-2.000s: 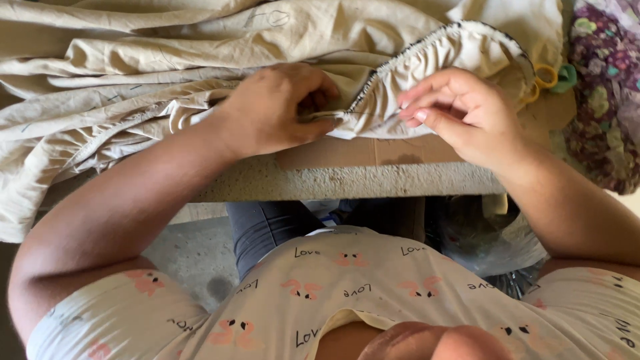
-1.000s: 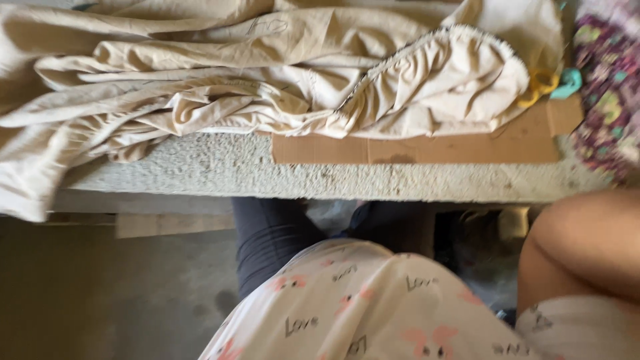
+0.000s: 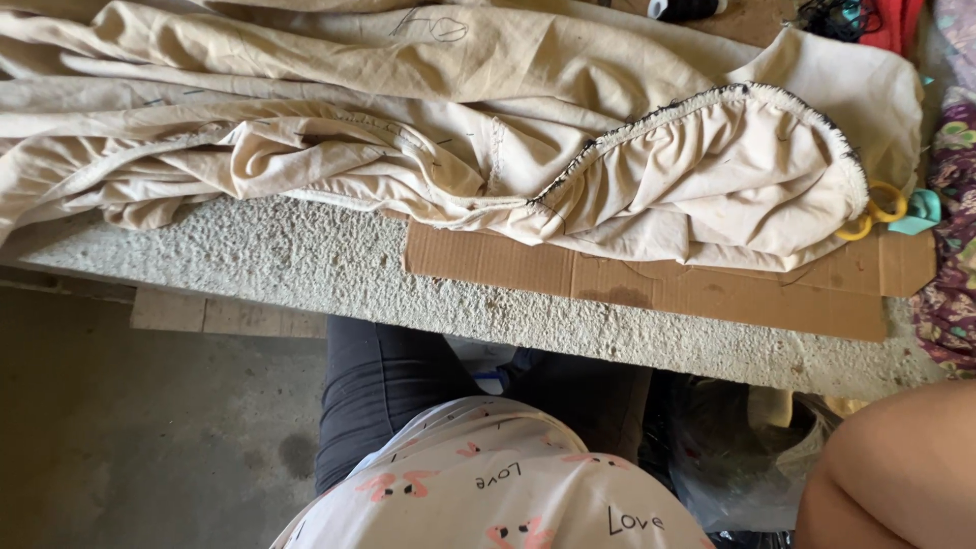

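Cream fabric (image 3: 305, 46) lies in long folds across the rough stone-like tabletop (image 3: 320, 259). At its right end a gathered, rounded edge with dark stitching (image 3: 633, 126) rests over a flat piece of cardboard (image 3: 496, 259). Yellow scissor handles (image 3: 888, 202) stick out from under the cloth, touching a turquoise object (image 3: 919, 213). Neither of my hands shows. Only a bent bare arm (image 3: 892, 465) is in view at the lower right, with its hand out of frame.
A dark thread spool (image 3: 686, 8) stands at the top edge, left of tangled black thread (image 3: 831, 19) and red cloth (image 3: 900, 23). Purple floral fabric (image 3: 953, 290) lies along the right side. Below the tabletop at right is a plastic bag (image 3: 747, 450).
Two seconds ago both hands were at the gathered stitched edge; they have since let go of it and left the view. The fabric now lies on the tabletop.
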